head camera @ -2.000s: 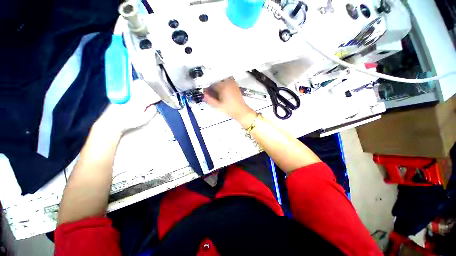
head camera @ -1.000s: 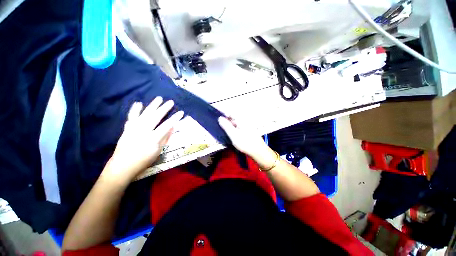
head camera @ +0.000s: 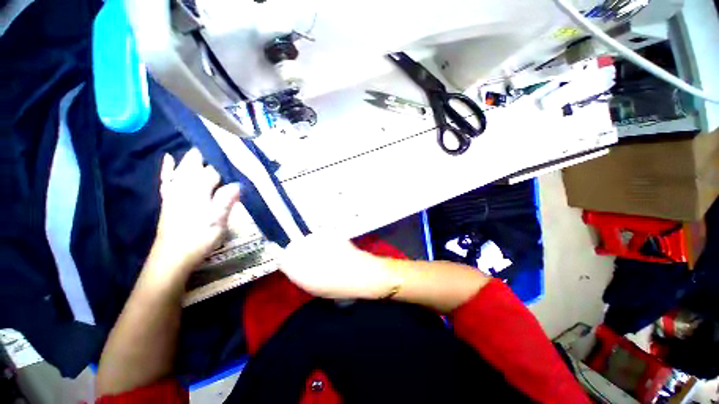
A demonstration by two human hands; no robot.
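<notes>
A navy-and-white strip (head camera: 251, 175) runs from the presser foot (head camera: 293, 110) down to the table's front edge. Dark navy cloth (head camera: 130, 170) with a pale band (head camera: 61, 209) spreads left of it. My left hand (head camera: 193, 207) lies on the navy cloth beside the strip, fingers slightly bent and apart. My right hand (head camera: 323, 262) is at the strip's lower end, over the table edge; the strip runs into its fingers, whose tips are partly hidden. Black shears (head camera: 448, 110) lie right of the needle, beside a small silver tool (head camera: 394, 102).
The white machine head (head camera: 378, 35) crosses the top, with a light-blue plastic piece (head camera: 120, 71) at its left end. A blue-rimmed bin (head camera: 538, 237) holds dark and white pieces below the table. A cardboard box (head camera: 638, 180) and red stool (head camera: 635, 237) stand at right.
The cloth has been turned back, so the white stripe shows again under the needle area. My right hand has moved left and down to the strip's end; my left hand has shifted slightly left.
</notes>
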